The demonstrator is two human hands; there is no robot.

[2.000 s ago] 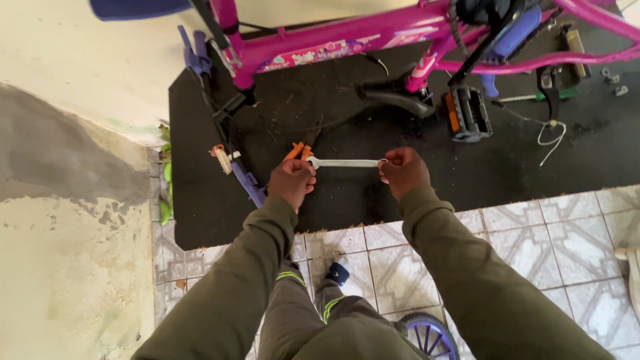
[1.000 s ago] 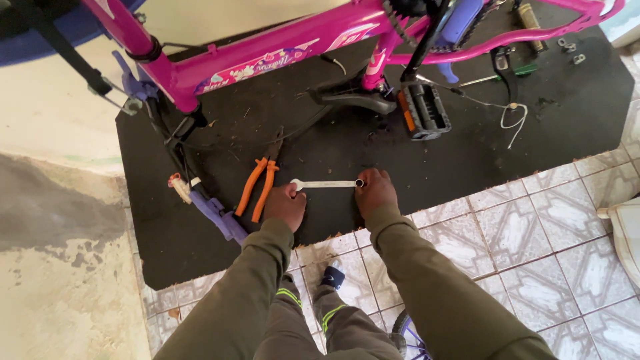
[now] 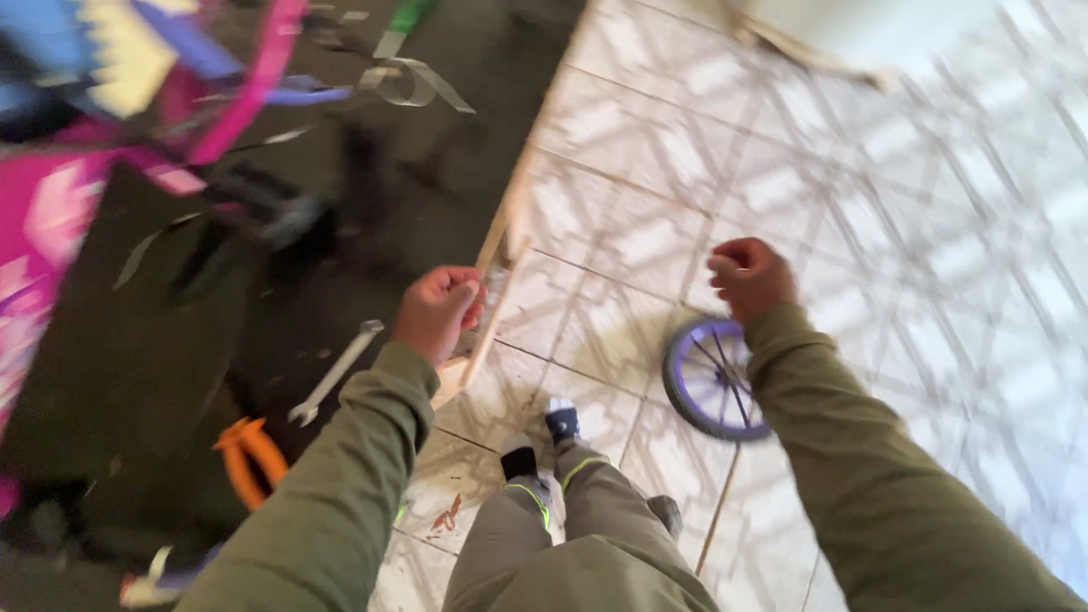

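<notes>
My left hand (image 3: pixel 440 313) is at the edge of the black work surface, fingers curled beside a narrow open wooden compartment (image 3: pixel 452 378), perhaps a drawer; blur hides whether it grips the rim. Loosely curled, my right hand (image 3: pixel 752 276) hangs over the tiled floor with nothing visible in it, just above a small purple-rimmed wheel (image 3: pixel 721 380). A combination wrench (image 3: pixel 336 374) lies on the black surface, left of my left forearm. Below it are the orange handles of a pliers-like tool (image 3: pixel 252 459), partly hidden by my sleeve.
The pink bicycle frame (image 3: pixel 51 246) and a blurred black pedal (image 3: pixel 268 208) are at the left. A green-handled tool (image 3: pixel 408 17) and a pale loop of cable or strip (image 3: pixel 408 83) lie at the top. My feet stand on the tiled floor (image 3: pixel 612 340). A pale object (image 3: pixel 858 34) is at the upper right.
The wrench held between both hands before now lies on the black surface. My hands have moved apart, the right one out over the floor. The view has swung far to the right.
</notes>
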